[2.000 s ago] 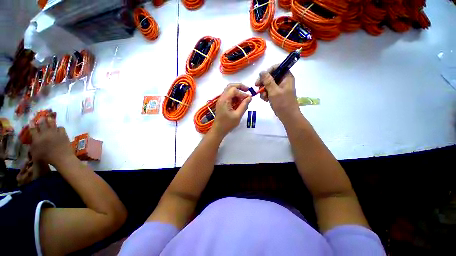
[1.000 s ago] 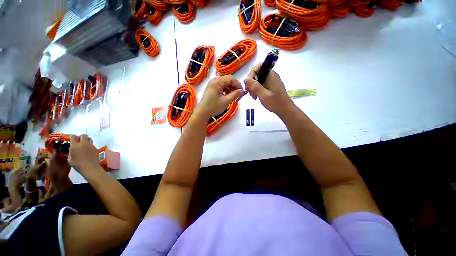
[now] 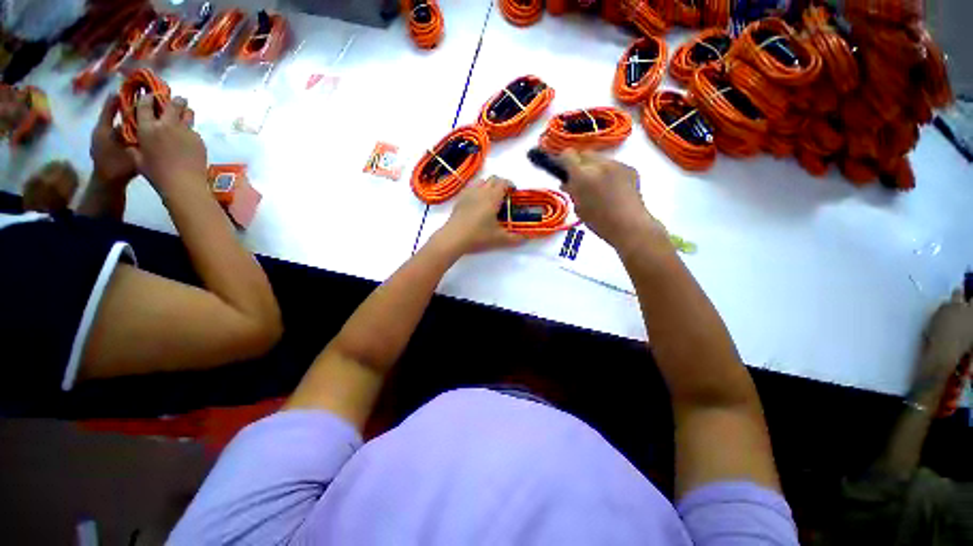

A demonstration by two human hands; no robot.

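My left hand holds the left end of an orange coiled cable with black parts in its middle, low over the white table. My right hand grips a black plug, which points up and left above the coil. A thin orange lead runs from the coil's right side toward my right hand. A small white label sheet with black stickers lies just below the coil. The fingertips of my left hand are partly hidden behind the coil.
Three tied coils lie behind my hands, and a large heap of coils is at the back right. A yellow-green strip lies by my right wrist. Neighbouring people's hands show left and at the right edge.
The view has turned right. My left hand has gone from the lead near the plug to the coil, which is now held. My right hand still holds the plug, now tilted left.
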